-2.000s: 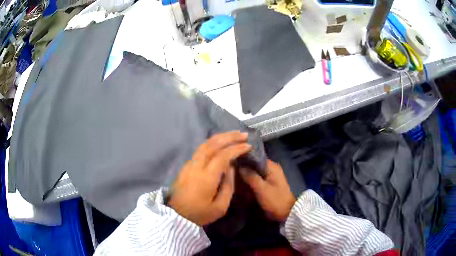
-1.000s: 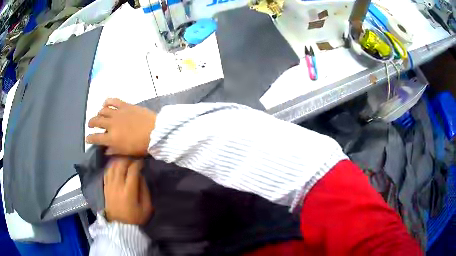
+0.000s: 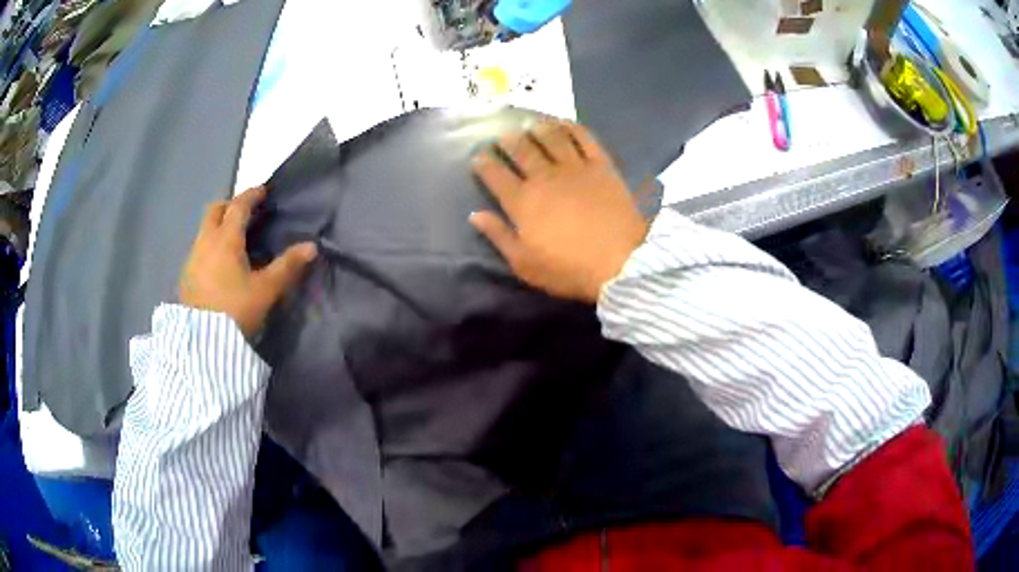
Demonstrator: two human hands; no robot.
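The grey garment panel (image 3: pixel 413 201) lies over the table's front edge below the needle area and drapes down into the lap, with a seam and folds. My left hand (image 3: pixel 240 263) is at its left side, thumb on the cloth and fingers at a raised pointed flap, holding the edge. My right hand (image 3: pixel 564 207) lies palm down on the panel's upper right, fingers spread. The blue plastic piece (image 3: pixel 531 11) and metal presser parts (image 3: pixel 460 20) show at the top, cut off by the frame.
Large cut panels (image 3: pixel 145 201) lie at the left. A small cut panel (image 3: pixel 648 78) lies right of the needle area. Snips (image 3: pixel 778 112) and a round tray (image 3: pixel 877 78) with a yellow-wrapped item (image 3: pixel 916 89) are at the right. Grey cloth (image 3: pixel 950 335) hangs in a heap below.
My right hand has moved from the left side onto the panel's upper right. My left hand has moved up to the panel's left edge. The panel is now spread up onto the table.
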